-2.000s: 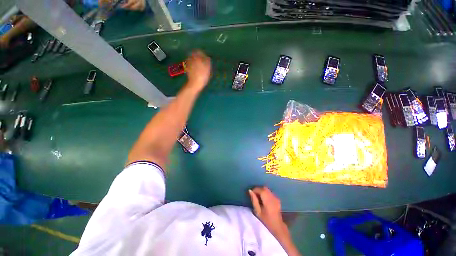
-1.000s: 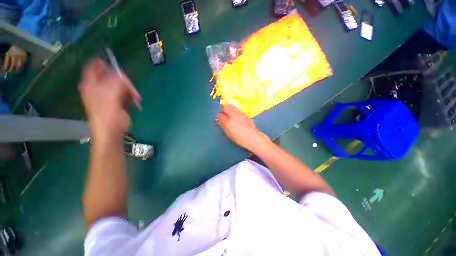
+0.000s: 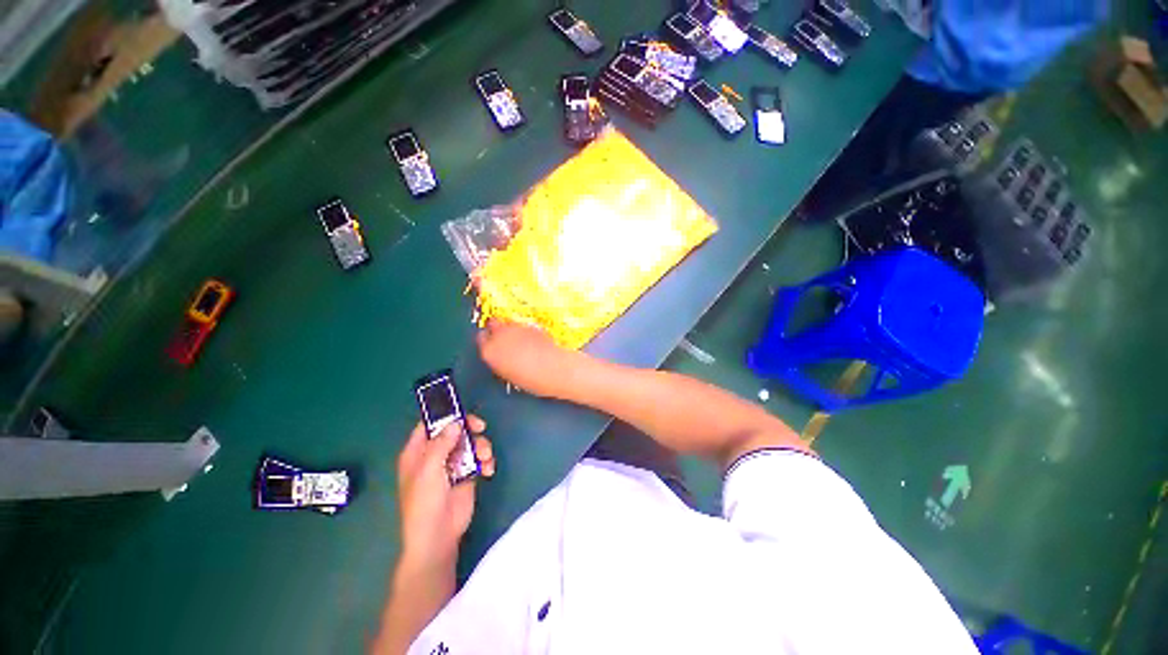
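Note:
My left hand point(image 3: 439, 480) holds a dark opened phone body point(image 3: 443, 412), screen end pointing away from me, above the green bench. My right hand point(image 3: 510, 355) is at the open left end of the bag of orange parts point(image 3: 602, 230), by the loose orange slivers point(image 3: 484, 301). Its fingertips are partly hidden, so I cannot tell whether they pinch a part. Another phone body point(image 3: 305, 489) lies on the bench left of my left hand, with a dark piece under it.
An orange-red phone point(image 3: 202, 320) lies at the left. Waiting phones point(image 3: 413, 163) form a row leading to a cluster point(image 3: 647, 77). A grey metal arm point(image 3: 103, 467) enters from the left. Black trays point(image 3: 288, 39) stand at the far side; a blue stool point(image 3: 916, 314) is on the floor.
The view has turned and shifted. My left hand has come back from the far side with a phone body. My right hand has moved from the bench's front edge to the bag's open end.

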